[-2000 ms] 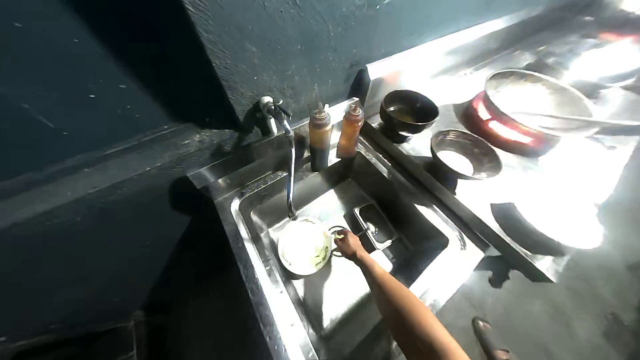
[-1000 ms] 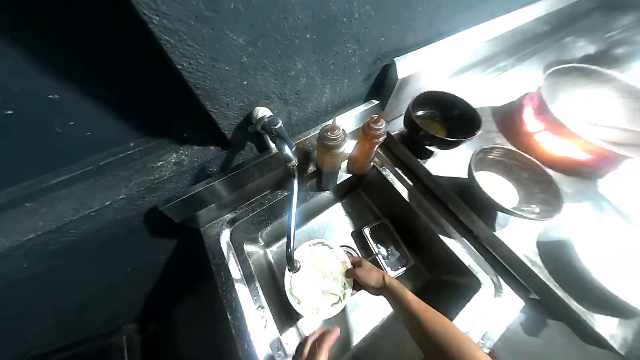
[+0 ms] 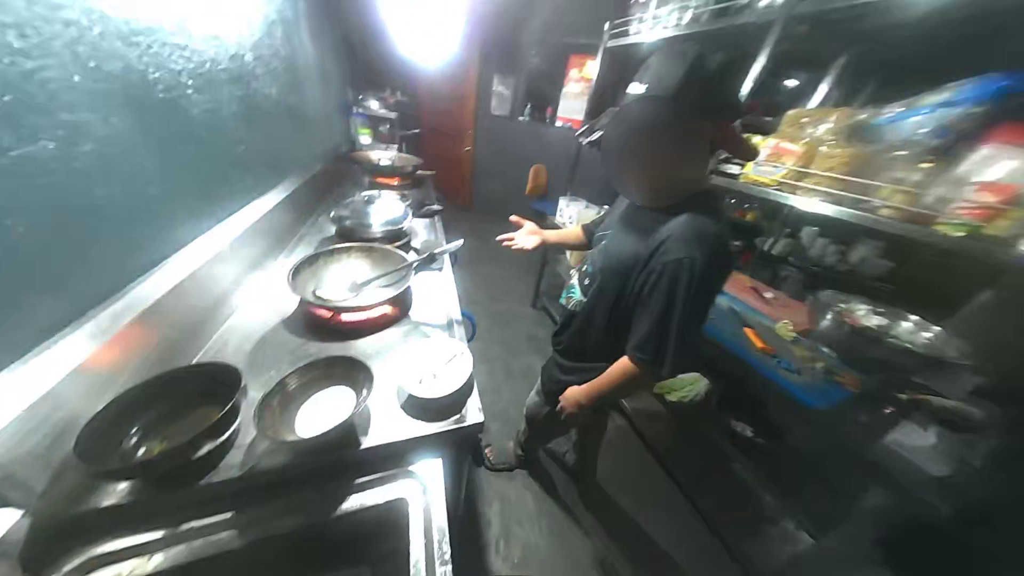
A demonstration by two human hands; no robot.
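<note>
Neither my left hand nor my right hand shows in the head view. At the bottom left lies part of the steel sink [image 3: 432, 520]. Just beyond it, a dark wok [image 3: 160, 424] and a smaller metal pan [image 3: 314, 400] stand on the steel cooking range. Near the range's right edge is a pale-topped round pot or bowl [image 3: 436, 370], its contents washed out by glare. Farther back, a large wok [image 3: 352, 276] with a long-handled ladle [image 3: 408, 264] in it sits over a glowing red burner [image 3: 352, 314].
A person [image 3: 640, 280] in dark clothes stands right of the range, one palm held out over the aisle. Behind them are a blue cutting board [image 3: 788, 372] with food pieces and a wire shelf [image 3: 808, 200] of bagged goods. More pans [image 3: 372, 216] stand farther along the range.
The view has swung far to the right and up, from the sink to the range and aisle. Both hands and the white bowl at the sink, seen a second ago, are out of view.
</note>
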